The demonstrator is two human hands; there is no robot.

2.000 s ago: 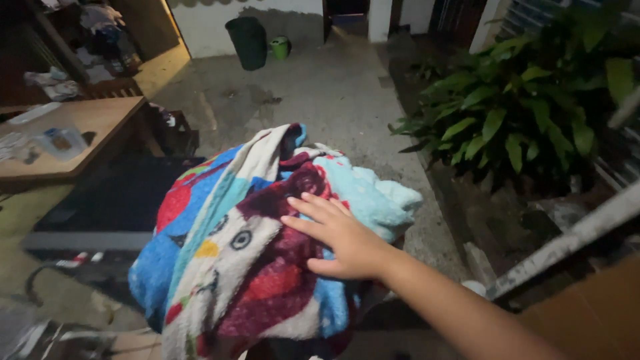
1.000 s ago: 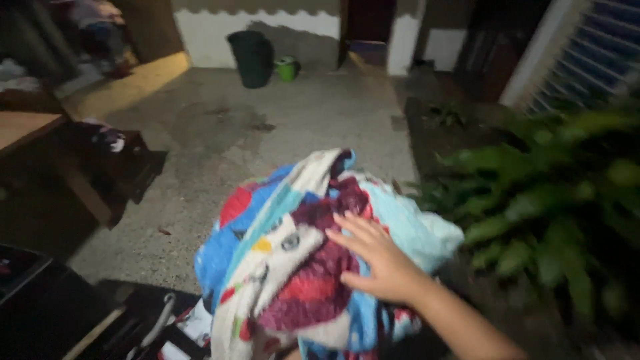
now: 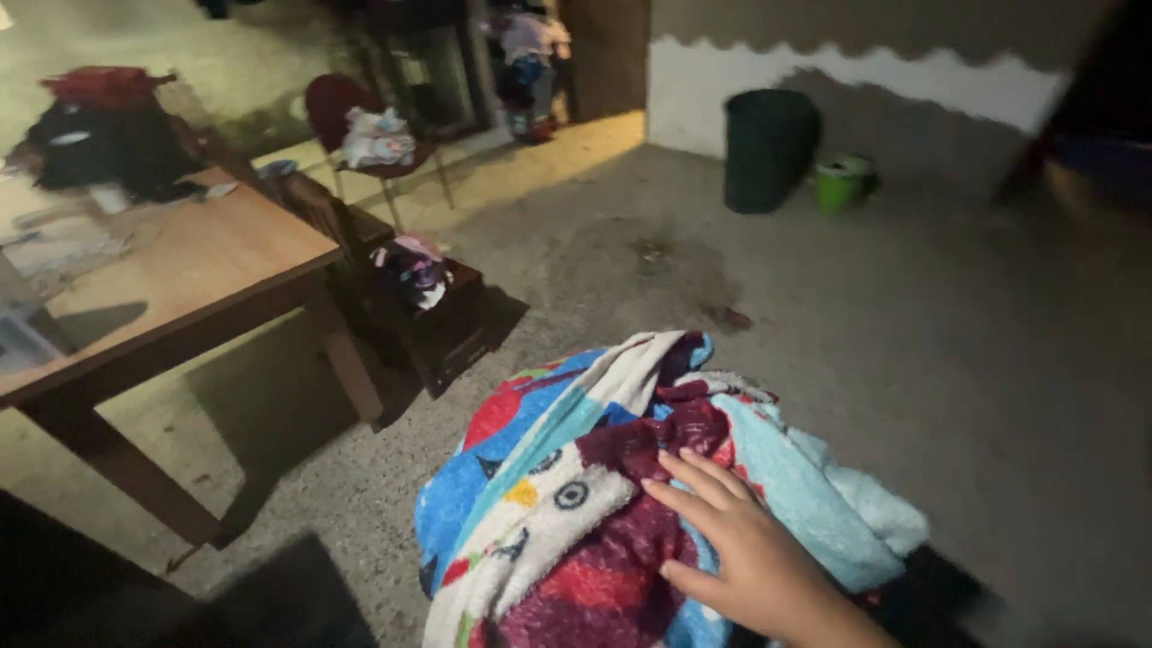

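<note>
A bundle of fleecy, multicoloured printed blankets (image 3: 558, 504) fills the lower middle of the view, with blue, white, maroon and light-blue parts and a printed face on one fold. My right hand (image 3: 729, 549) lies on the maroon part of it, palm down, fingers spread and not closed around the cloth. The light-blue fold is just to the right of this hand. My left hand is not visible; the underside of the bundle is hidden too.
A wooden table (image 3: 216, 243) stands at left, with a chair (image 3: 450, 315) holding cloth beside it. Farther back are a red chair (image 3: 328, 117) with cloth, a dark green bin (image 3: 769, 153) and a small green bucket (image 3: 841, 184). Concrete floor (image 3: 900, 333) extends around the bundle.
The view has swung left, bringing the table and red chair into sight, while the plants at right have left it. My right hand stays on the bundle, fingers spread.
</note>
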